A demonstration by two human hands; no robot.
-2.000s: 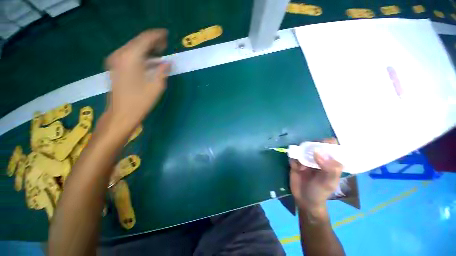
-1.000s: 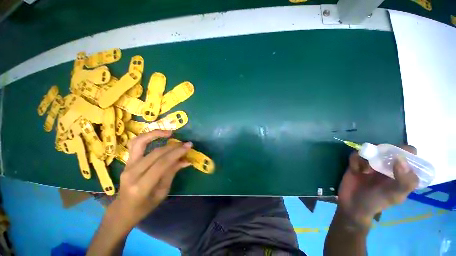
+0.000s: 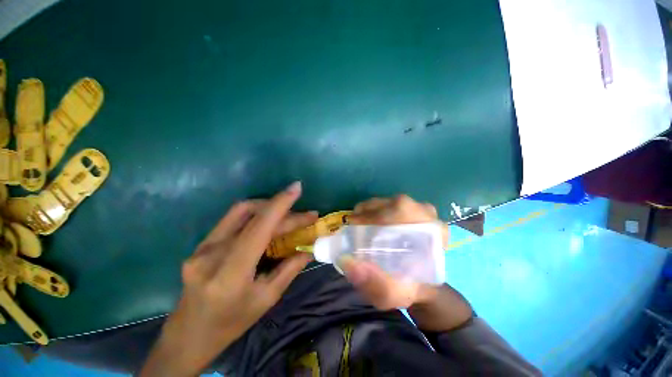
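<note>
My left hand (image 3: pixel 239 258) holds a yellow plastic housing (image 3: pixel 295 237) near the bench's front edge, its fingers over the left part. The housing's inner, ribbed face shows. My right hand (image 3: pixel 394 283) holds the translucent squeeze bottle (image 3: pixel 394 250) lying nearly level, its white cap to the left. The yellow-green needle hub (image 3: pixel 304 249) is over the housing's lower edge; the fine point cannot be made out. The right hand's upper fingers are at the housing's right end.
A pile of yellow housings (image 3: pixel 70 195) lies at the left of the green bench (image 3: pixel 331 88). A white sheet (image 3: pixel 560 110) with a pink-mauve strip (image 3: pixel 604 55) lies at the right. Blue floor and a brown carton (image 3: pixel 630 221) show at the lower right.
The left hand has brought the housing right, away from the pile. The right hand has moved the bottle left, over the housing. The camera view has shifted.
</note>
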